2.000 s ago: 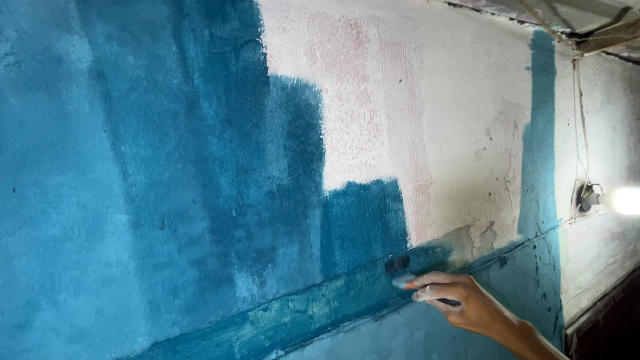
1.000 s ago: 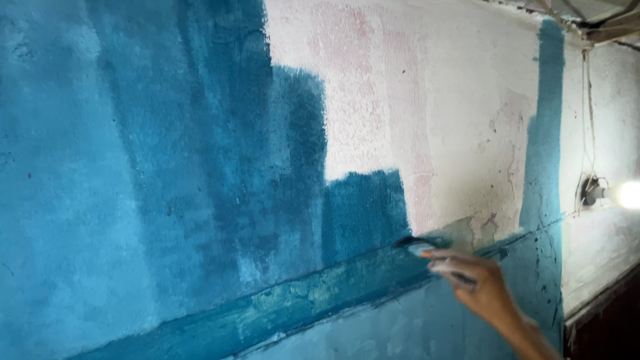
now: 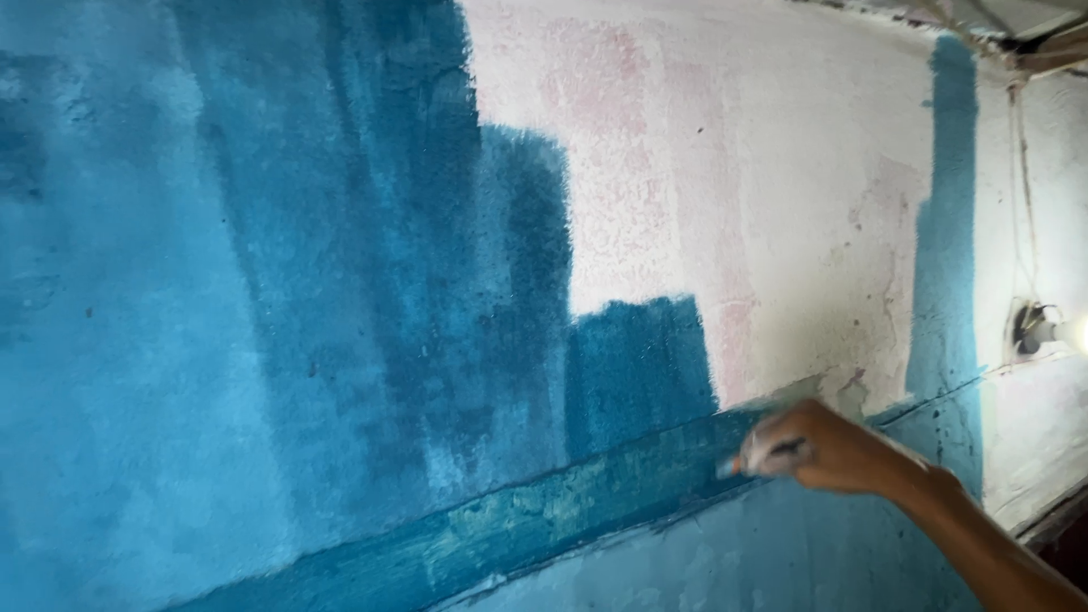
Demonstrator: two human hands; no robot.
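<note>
My right hand (image 3: 786,446) reaches in from the lower right, closed around a paintbrush (image 3: 731,466) whose handle end shows dark between the fingers. The hand is somewhat blurred, and the bristles cannot be made out clearly. It is at the teal painted band (image 3: 544,510) that runs slantwise along the wall. Above the band, fresh-looking dark blue paint (image 3: 642,370) ends in steps against the whitish, pink-stained wall (image 3: 705,195). Paint marks the fingers. My left hand is out of view.
A lit bulb (image 3: 1073,331) in a holder sits on the wall at the right, with a cord (image 3: 1026,187) hanging above it. A blue vertical strip (image 3: 952,212) stands near the corner. Wooden beams (image 3: 1054,55) cross at the top right.
The brush and right hand have moved from the upper edge of the teal band to lower on it. The brush tip, dark and visible before, is now hard to see.
</note>
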